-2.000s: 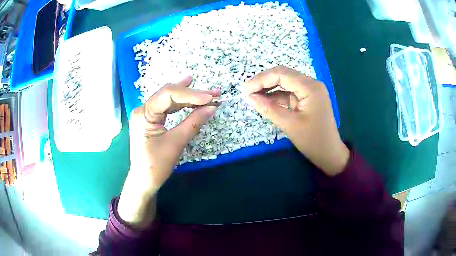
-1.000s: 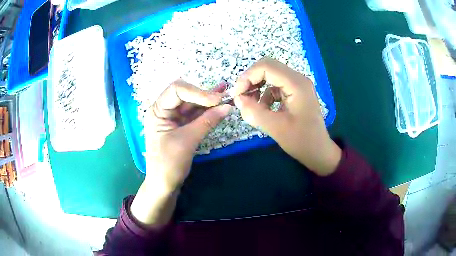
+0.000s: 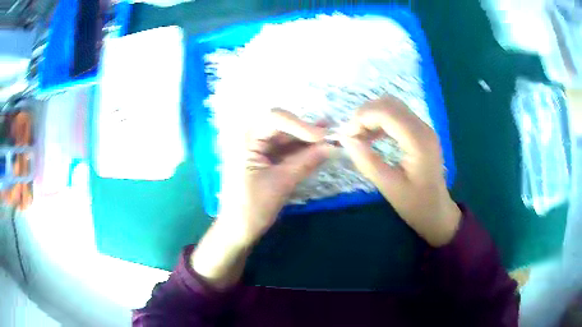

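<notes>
The picture is blurred and overexposed. A shallow blue tray [image 3: 203, 137] in front of me holds a heap of tiny white plastic pieces [image 3: 319, 60]. My left hand [image 3: 271, 166] and my right hand [image 3: 402, 166] are over the tray with fingertips almost touching. My left thumb and index finger pinch a small thin part that looks like a metal pin [image 3: 333, 142]. My right fingertips close on its other end, where a tiny whitish piece seems to sit. The fingers hide most of both.
A whitish box [image 3: 140, 108] stands left of the tray, its contents washed out. A second blue tray [image 3: 54, 57] with a dark phone is at the upper left. Clear lids [image 3: 542, 147] lie at the right table edge. A small white piece [image 3: 484, 85] lies on the green tabletop.
The hands came together from apart two seconds ago and stay fingertip to fingertip. The whole view has shifted, so the tray and box appear further right, and it is now blurred and brighter.
</notes>
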